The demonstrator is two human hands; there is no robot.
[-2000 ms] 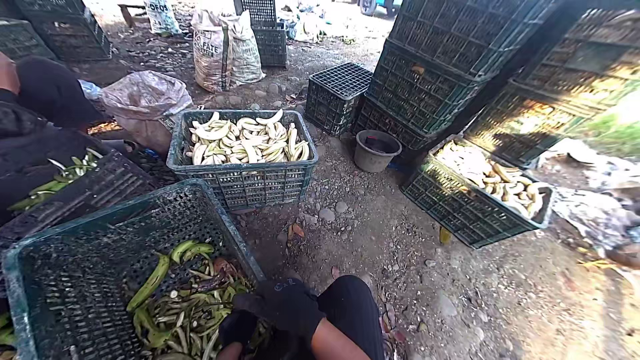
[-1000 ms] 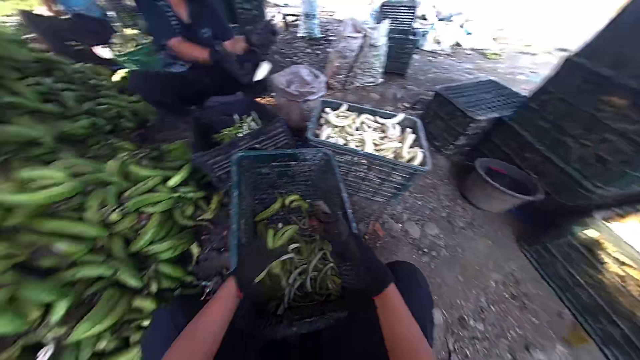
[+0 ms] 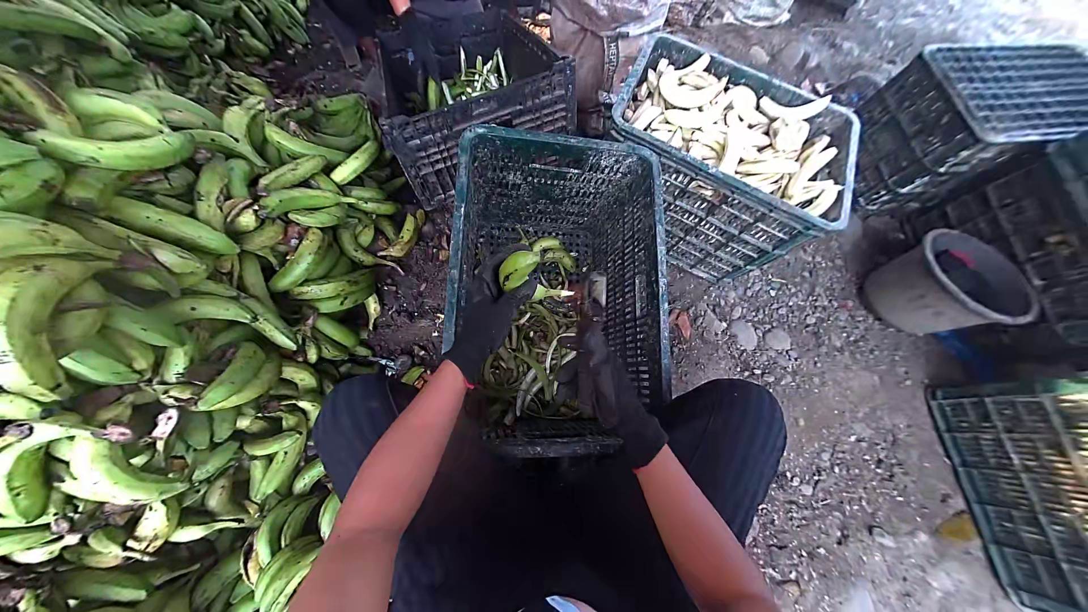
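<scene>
A green plastic crate [image 3: 557, 144] stands between my knees, with strips of green plantain peel [image 3: 531, 357] in its bottom. My left hand [image 3: 489, 323], in a dark glove, is shut on a green plantain [image 3: 518, 269], whose pale cut tip [image 3: 554, 293] points right. My right hand [image 3: 608, 370], also gloved, is at the crate's right side, around what looks like a knife; its upright brownish end [image 3: 597, 293] shows above the fingers, and the rest is hidden. More green plantain pieces lie just beyond my left hand.
A large heap of green plantains [image 3: 161, 314] lies at the left. Beyond my crate are a black crate [image 3: 484, 110] with peels, a co-worker's gloved hand [image 3: 418, 51] and a crate of peeled plantains [image 3: 735, 127]. A grey bucket [image 3: 948, 285] and more crates [image 3: 1011, 476] stand at the right.
The view has turned left and down since two seconds ago. My hands, which were together at the crate's near right corner, are now apart over it, with a plantain in the left.
</scene>
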